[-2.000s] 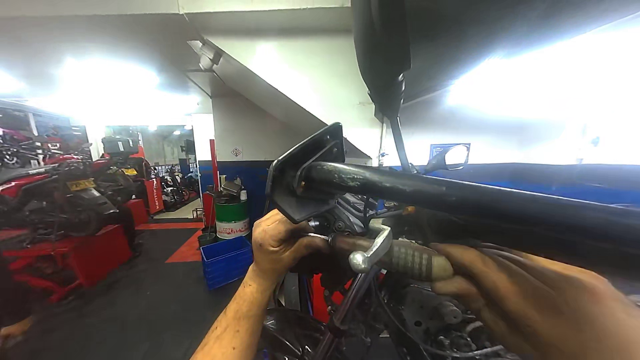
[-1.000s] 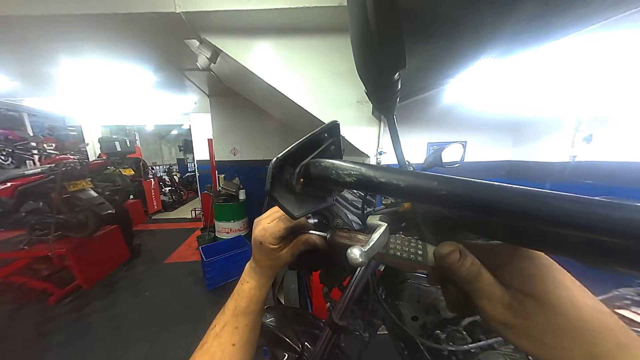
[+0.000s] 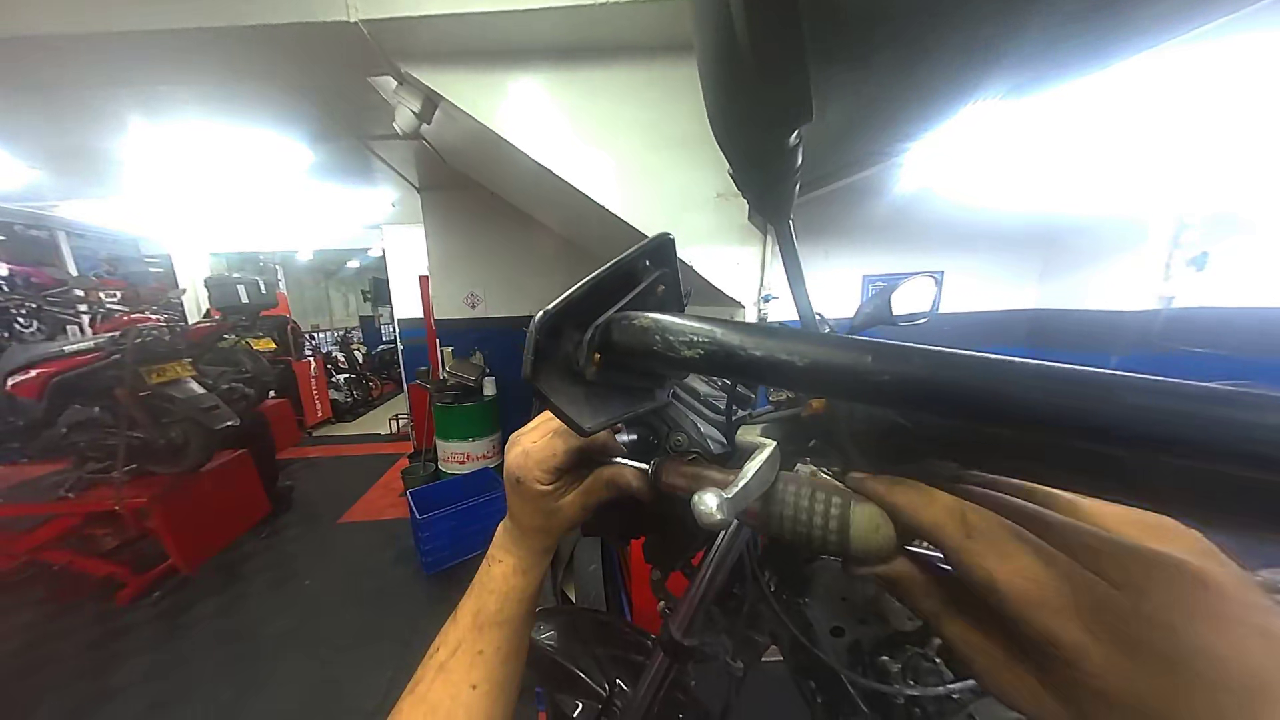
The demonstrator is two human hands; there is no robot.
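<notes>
A motorcycle's rubber handlebar grip [image 3: 820, 515] lies across the middle, with a silver lever [image 3: 745, 485] and its ball end over it. My left hand [image 3: 570, 470] is closed at the left end of the grip, fingers around a small thin metal part that I cannot name. My right hand [image 3: 1060, 580] is beside the grip's pale right end, fingers apart, with a thin shiny rod-like thing partly seen between thumb and fingers. Above both hands runs a thick black tube [image 3: 900, 375] with a black angular plate [image 3: 610, 330] at its left end. Part of each hand is hidden.
A mirror [image 3: 900, 300] stands beyond the tube, and a dark hanging part [image 3: 755, 110] above it. At left are a blue crate [image 3: 457, 520], a green and white drum [image 3: 468, 435], and motorcycles [image 3: 130, 380] on red lifts [image 3: 200, 515]. Cables and engine parts lie below my hands.
My right hand's fingers have come off the end of the grip and opened out to its right. My left hand stays at the left end of the grip.
</notes>
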